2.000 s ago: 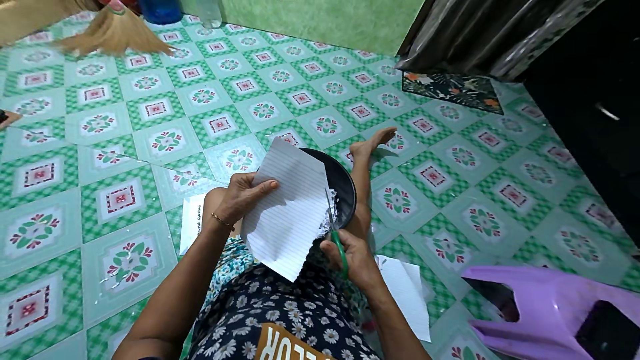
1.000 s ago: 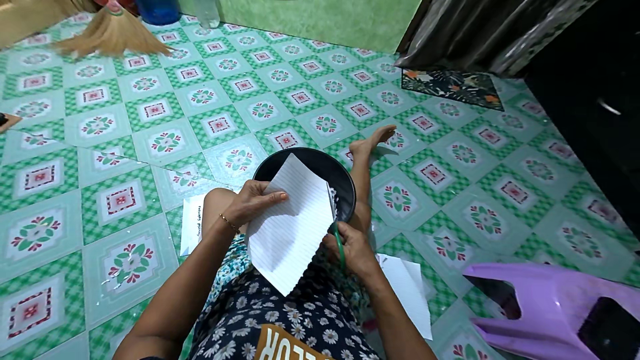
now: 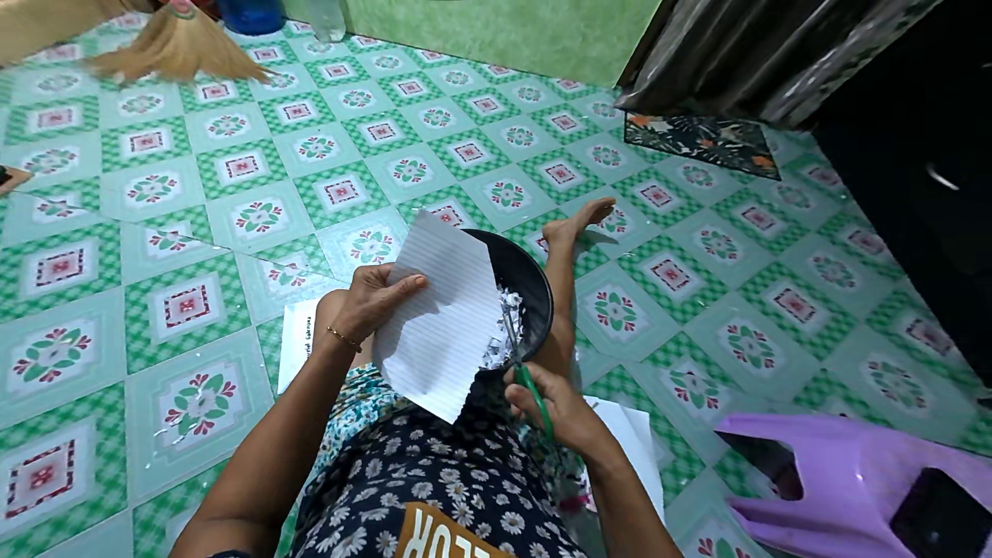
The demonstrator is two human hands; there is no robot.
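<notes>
My left hand [image 3: 381, 301] grips the left edge of a lined paper sheet [image 3: 438, 318], thumb on top. The sheet is tilted over a black bowl [image 3: 536, 291] and hides its left part. Small white paper scraps [image 3: 496, 353] lie in the bowl. My right hand [image 3: 554, 403] holds green-handled scissors [image 3: 535, 391] by the handles, their blades over the scraps beside the sheet's right edge. Whether the blades touch the paper, I cannot tell.
Papers lie on the tiled floor beside my left knee [image 3: 294, 341] and under my right forearm [image 3: 639, 442]. A purple plastic stool [image 3: 845, 465] with a black phone [image 3: 942, 511] is at right. A broom [image 3: 182, 46] and floor mat [image 3: 701, 142] lie farther off.
The paper sheet has turned and shifted in my left hand over the bowl. My right hand with the scissors has moved slightly, and the blades now show over the scraps.
</notes>
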